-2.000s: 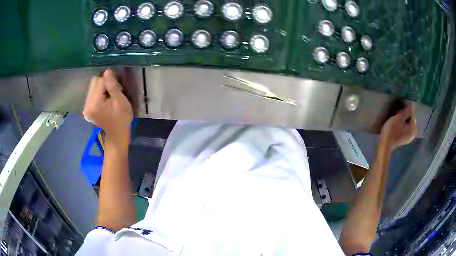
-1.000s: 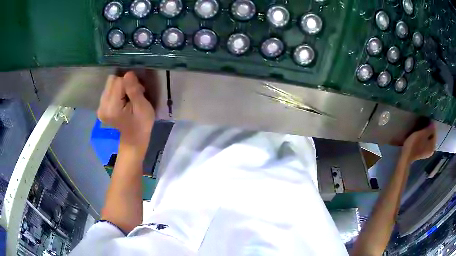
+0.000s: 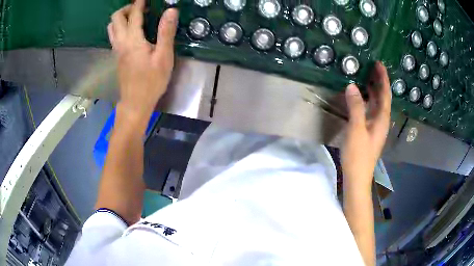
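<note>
A clear blister tray (image 3: 306, 65) filled with round lens assemblies (image 3: 263, 38) lies on the green work mat (image 3: 62, 26), its upper part cut off by the picture's top edge. My left hand (image 3: 143, 47) is at the tray's left end, thumb and fingers apart; its fingertips reach the top edge of the picture. My right hand (image 3: 370, 106) is at the tray's near right corner, thumb and fingers apart. Whether either hand touches the tray cannot be told.
A second filled blister tray (image 3: 423, 71) lies at the right. The metal edge rail (image 3: 265, 98) runs along the bench front, with a pale strip (image 3: 327, 106) on it beside my right hand. A pale curved beam (image 3: 39, 137) stands at the left, near a blue object (image 3: 105, 140) below the bench.
Both hands have left the metal rail and moved up to the tray, the right one also inward. Their fingers have opened. The trays and rail appear shifted right in view.
</note>
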